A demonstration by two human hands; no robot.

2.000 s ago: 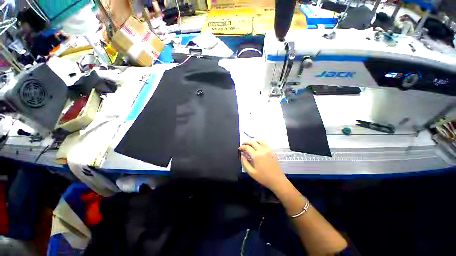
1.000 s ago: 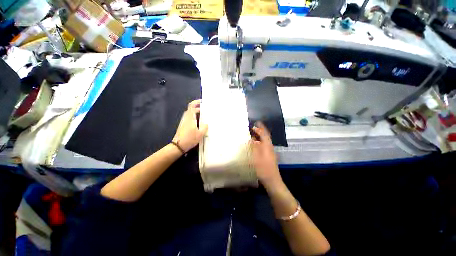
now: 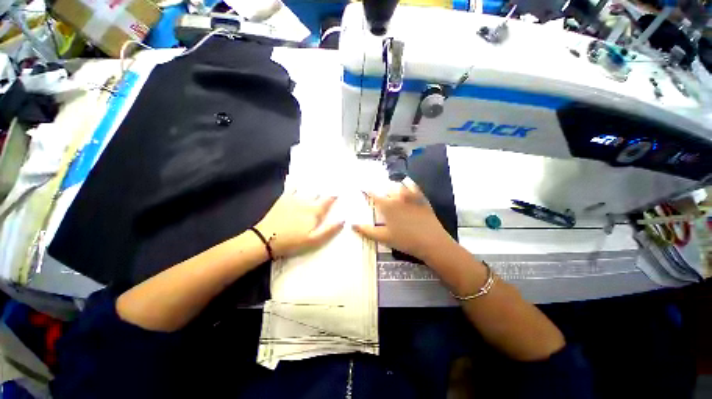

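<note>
A long cream piece (image 3: 324,292) with dark lines at its wide lower end runs from the needle area (image 3: 373,152) over the table's front edge. My left hand (image 3: 300,222) lies flat on its left side, fingers apart. My right hand (image 3: 402,218) presses on its right side, just below the presser foot. A large black panel (image 3: 179,164) lies left of it, with a small round dark item (image 3: 223,119) on top. A narrow black panel (image 3: 437,187) lies right of the needle, partly under my right hand.
The white JACK machine head (image 3: 500,117) stands at the back right. A green disc (image 3: 493,221) and dark snips (image 3: 542,212) lie on the bed at right. A cardboard box (image 3: 109,23) is at the far left back. A printed ruler (image 3: 562,269) runs along the front edge.
The cream piece has come in at the needle. Both hands now rest on it, closer together than a second ago. The black panel's right edge looks more rumpled.
</note>
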